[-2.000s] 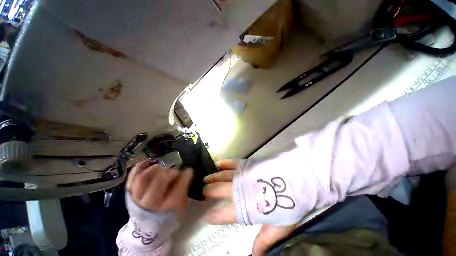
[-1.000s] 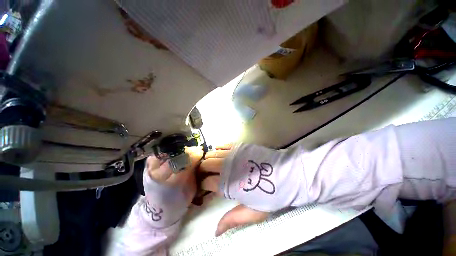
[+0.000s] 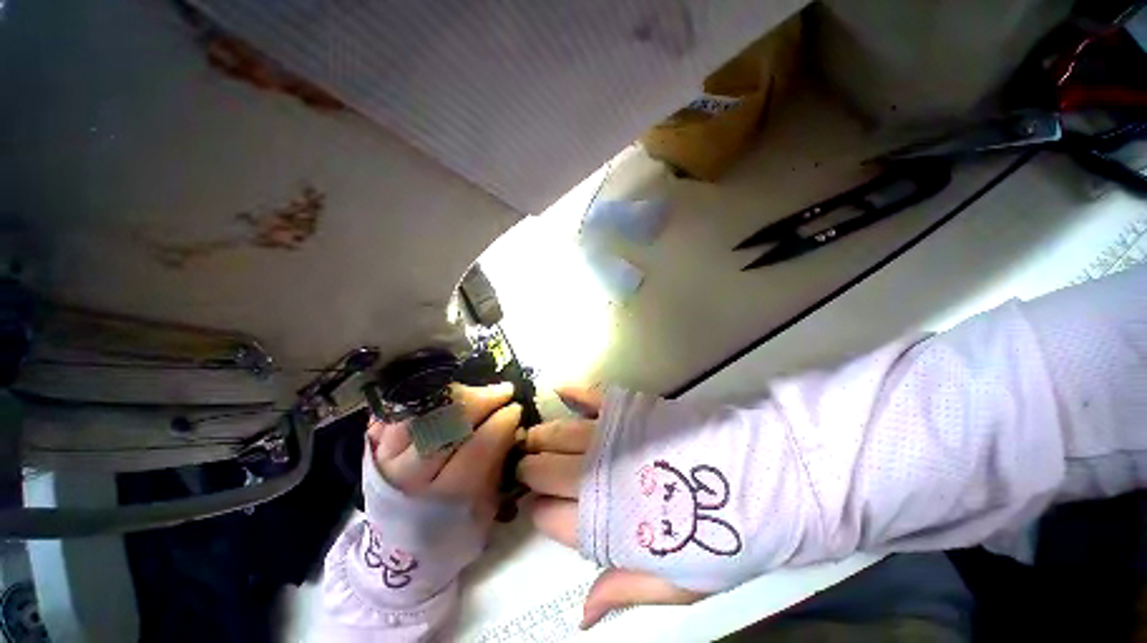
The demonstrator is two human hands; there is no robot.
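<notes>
A small dark fabric piece point(image 3: 513, 472) lies at the lit needle area of the white sewing machine, mostly hidden between my hands. My left hand point(image 3: 455, 450) is behind the machine's small metal parts, its fingertips pinching the fabric close to the presser foot point(image 3: 491, 356). My right hand point(image 3: 566, 471) lies from the right, fingers bent against the fabric's other side, thumb apart below on the table. Both wrists wear pale pink sleeves with a bunny drawing. The needle tip cannot be made out.
Black thread snips point(image 3: 845, 216) lie on the machine bed, with scissors point(image 3: 994, 136) to their right. A yellow-brown container point(image 3: 726, 116) stands under the machine arm point(image 3: 415, 163). Small pale scraps point(image 3: 625, 222) lie near the lamp glow. Ruler markings run along the table point(image 3: 535, 603).
From two seconds ago, my left hand has moved in to the presser foot, and the fabric is now mostly covered. Since one second ago, my right fingers have drawn back slightly from the needle area.
</notes>
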